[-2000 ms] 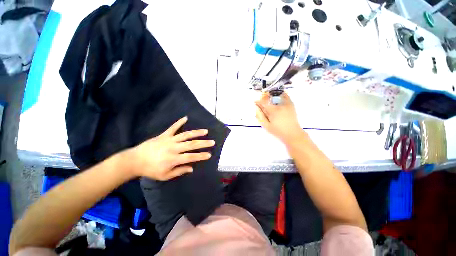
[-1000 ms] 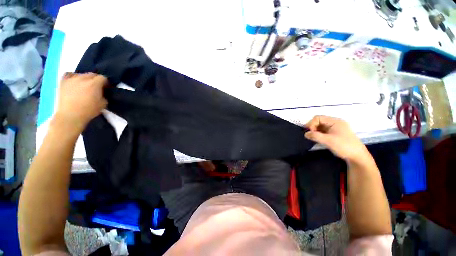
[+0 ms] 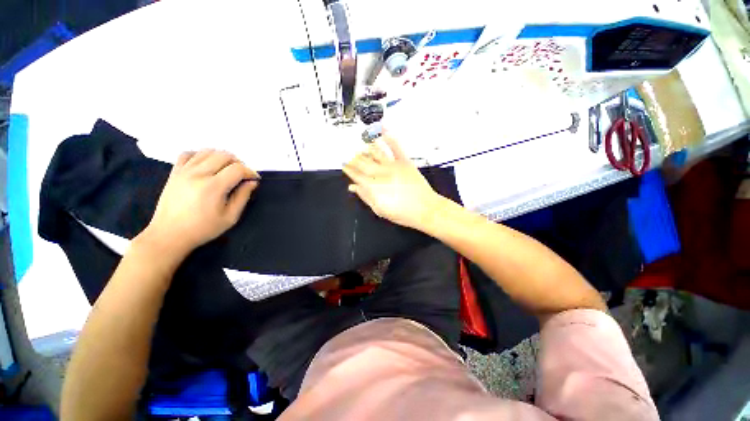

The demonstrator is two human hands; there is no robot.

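Note:
A long black fabric panel (image 3: 304, 222) lies across the front of the white table, its upper edge fairly straight and its right end past my right hand. More black fabric is bunched at its left. My left hand (image 3: 201, 197) grips the panel's upper edge, thumb and fingers together. My right hand (image 3: 391, 182) lies on the upper edge further right, fingers bent; whether it pinches the cloth is unclear. The sewing machine's presser foot (image 3: 345, 111) is just above and left of my right hand. The fabric is in front of the foot, not under it.
Red-handled scissors (image 3: 627, 146) lie at the table's right end beside a tan pad (image 3: 673, 111). The dark control panel (image 3: 645, 45) is behind them. A blue bin (image 3: 197, 395) is below the table at left. A measuring strip (image 3: 526, 203) runs along the front edge.
The fabric's upper edge has moved up toward the machine and now runs nearly level. My right hand has moved left and up from the panel's end. My left hand has moved right. The view has shifted.

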